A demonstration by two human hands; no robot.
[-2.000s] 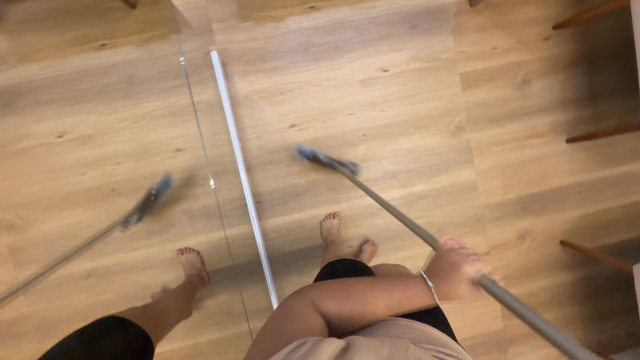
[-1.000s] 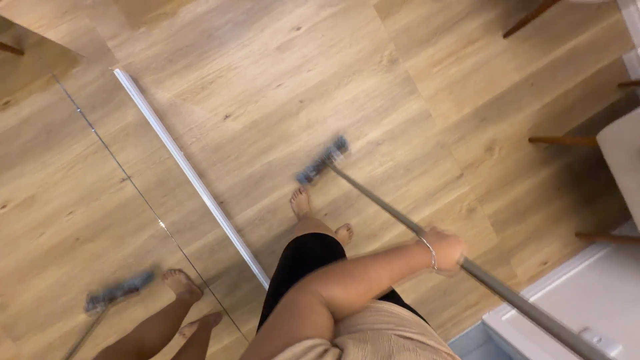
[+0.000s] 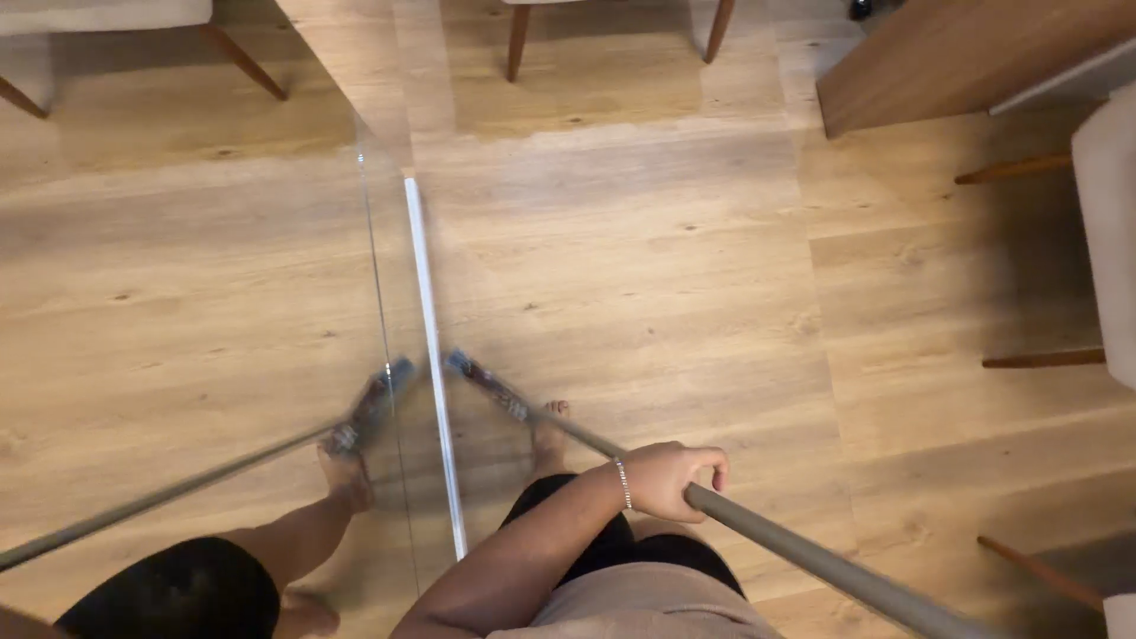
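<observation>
My left hand [image 3: 676, 481], with a bracelet at the wrist, is closed around the long pole [image 3: 799, 550] of a broom. The pole slants from the lower right corner down to the floor. Its narrow head with blue-grey bristles [image 3: 486, 383], somewhat blurred, is on the wood-look floor, just right of a silver metal rail [image 3: 430, 355] and beside my bare foot [image 3: 550, 444]. My right hand is out of view. A mirrored panel left of the rail reflects the broom head [image 3: 373, 404], the pole and my legs.
A chair with a pale seat [image 3: 1109, 240] and wooden legs stands at the right edge. More chair legs [image 3: 517, 44] show at the top. A wooden panel [image 3: 932, 71] reaches in at the upper right, and another chair leg [image 3: 1038, 568] at the lower right.
The broom head has moved left over the floor, close beside the metal rail. My left hand has stayed on the pole. The view has turned and shifted.
</observation>
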